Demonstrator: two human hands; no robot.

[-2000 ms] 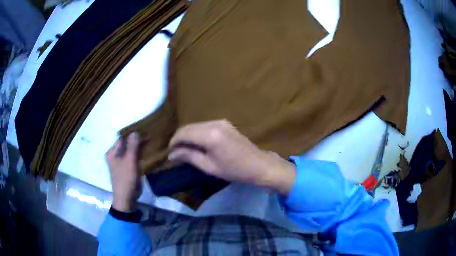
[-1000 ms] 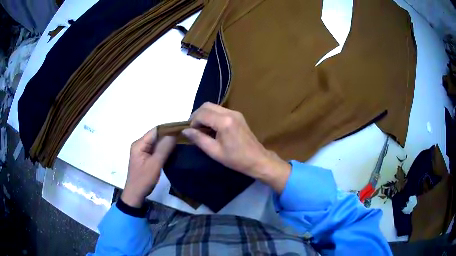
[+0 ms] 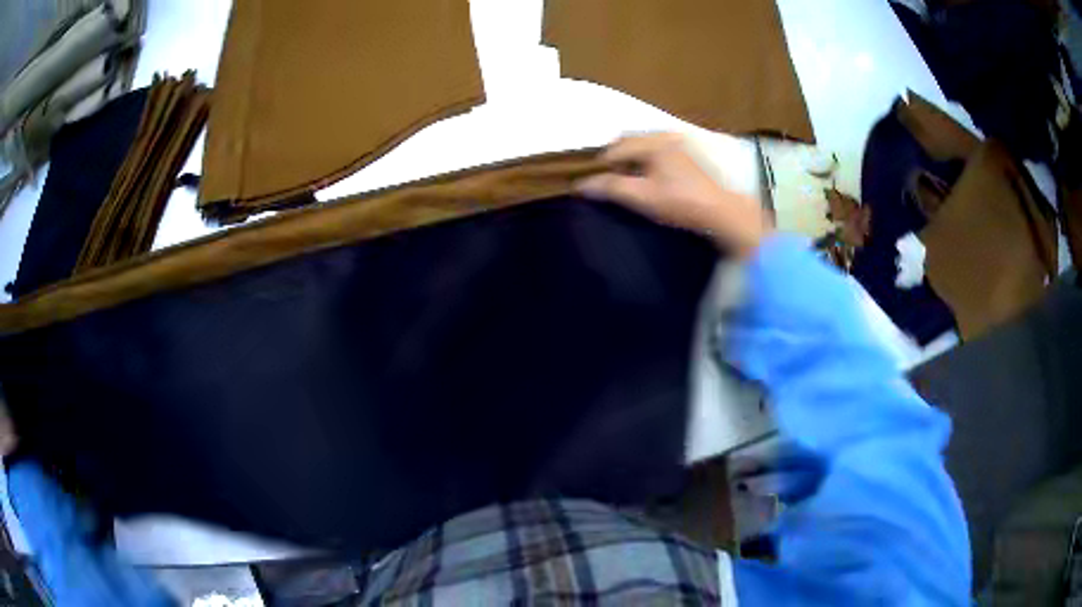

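Note:
A large dark panel [image 3: 392, 356] with a brown band along its upper edge is stretched out across the front of the table and over the apron. My right hand [image 3: 676, 184] pinches the band near the panel's upper right corner. My left hand [image 3: 6, 429] is cut off by the left picture edge, beside the panel's left end; its fingers are not visible. The panel is slightly blurred and hides the near part of the table.
A stack of dark panels with fanned brown edges [image 3: 137, 178] lies at left. Brown panels [image 3: 344, 89] lie on the white table's far side. Offcuts [image 3: 845, 219] and a dark and brown pile [image 3: 985, 237] are at right. Grey-beige rolled bundles [image 3: 59, 59] are far left.
The panel, earlier bunched between both hands, is now spread wide with its dark face showing. My left hand has moved far left, my right hand farther up and right. The view has shifted too.

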